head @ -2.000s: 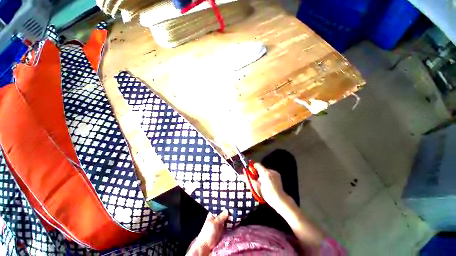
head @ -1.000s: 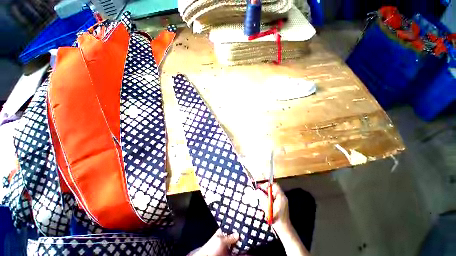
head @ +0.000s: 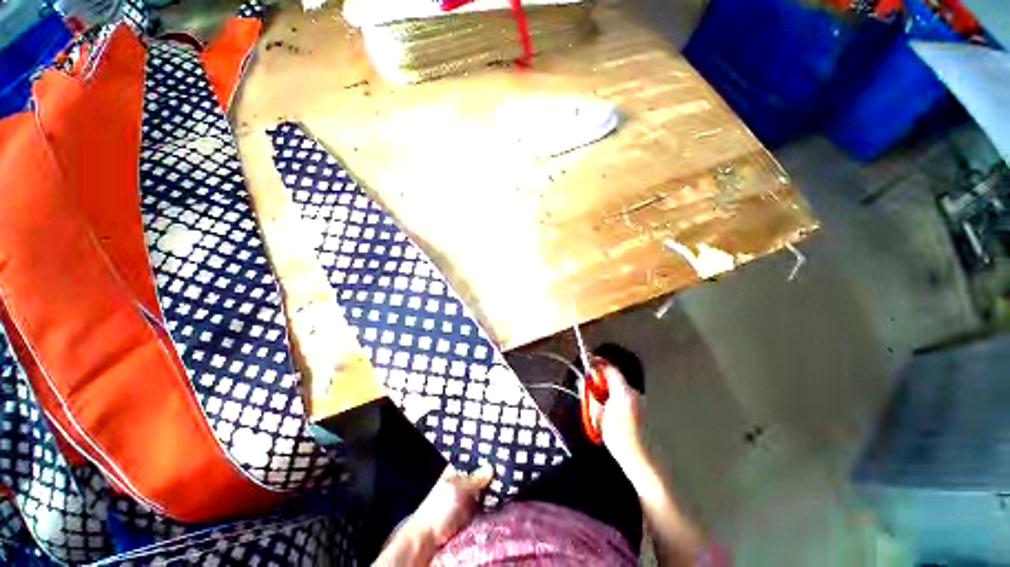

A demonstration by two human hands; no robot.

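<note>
A long tapering navy piece with white diamond check (head: 415, 305) lies from mid-table over the front edge onto my lap, its narrow tip pointing away. My left hand (head: 449, 504) holds its near end with the thumb on top. My right hand (head: 620, 415) holds scissors with red-orange handles (head: 595, 399), just right of the piece and off it, thin blades pointing away past the table's front edge. Thin pale threads curve between the piece's right edge and the scissors. Whether they are attached is hard to tell.
An orange and navy-check heap (head: 83, 210) covers the table's left side. A beige stack (head: 465, 39) with a red tie (head: 523, 33) stands at the far side. A white oval pad (head: 570, 127) and pale scraps (head: 703, 257) lie on the wooden table (head: 620, 205). Blue bins (head: 820, 78) stand on the floor at right.
The view has swung back. The scissors have moved away from the piece's right edge, and pale threads now show between them. My left hand still holds the near end.
</note>
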